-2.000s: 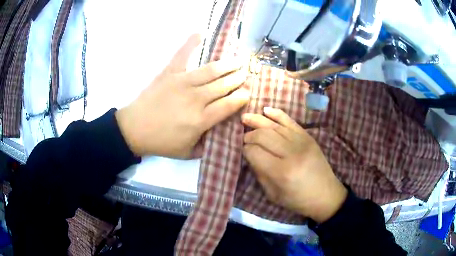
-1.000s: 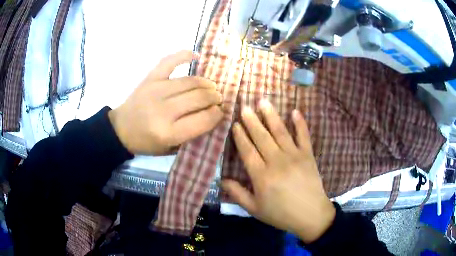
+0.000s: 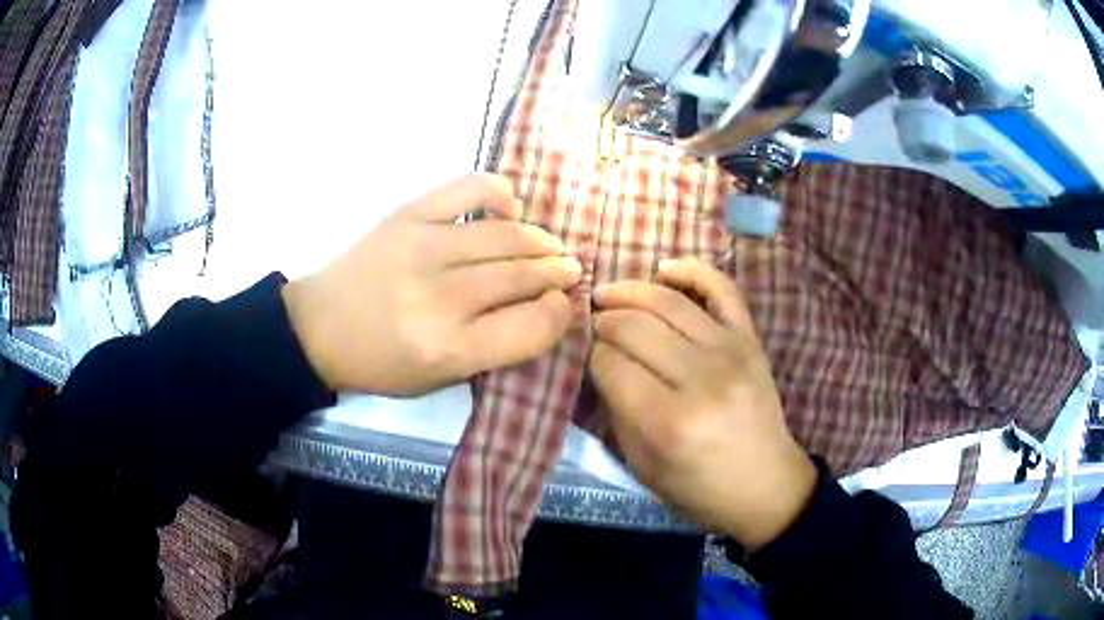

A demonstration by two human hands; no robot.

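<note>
A long red-brown and cream plaid strip [image 3: 502, 484] runs from under the machine head down over the table's front edge. A wider plaid garment panel [image 3: 847, 327] lies to its right, partly under the machine. My left hand [image 3: 442, 285] lies on the strip, its fingertips pinching the cloth at the seam. My right hand [image 3: 696, 388] pinches the panel's left edge, fingers curled, its fingertips close to the left ones. The presser foot and needle area [image 3: 642, 109] is above my hands in bright glare; the needle tip cannot be made out.
The white sewing machine head [image 3: 956, 145] with blue stripe fills the upper right. A bundle of plaid strips with pale backing [image 3: 42, 182] lies at the left. A ruler scale [image 3: 375, 466] runs along the front edge. Plaid cloth [image 3: 212, 551] lies below the table at lower left.
My right hand was spread flat on the panel a second ago; its fingers are now curled and pinching at the seam. My left fingertips have moved slightly right, and the strip's lower end has shifted right.
</note>
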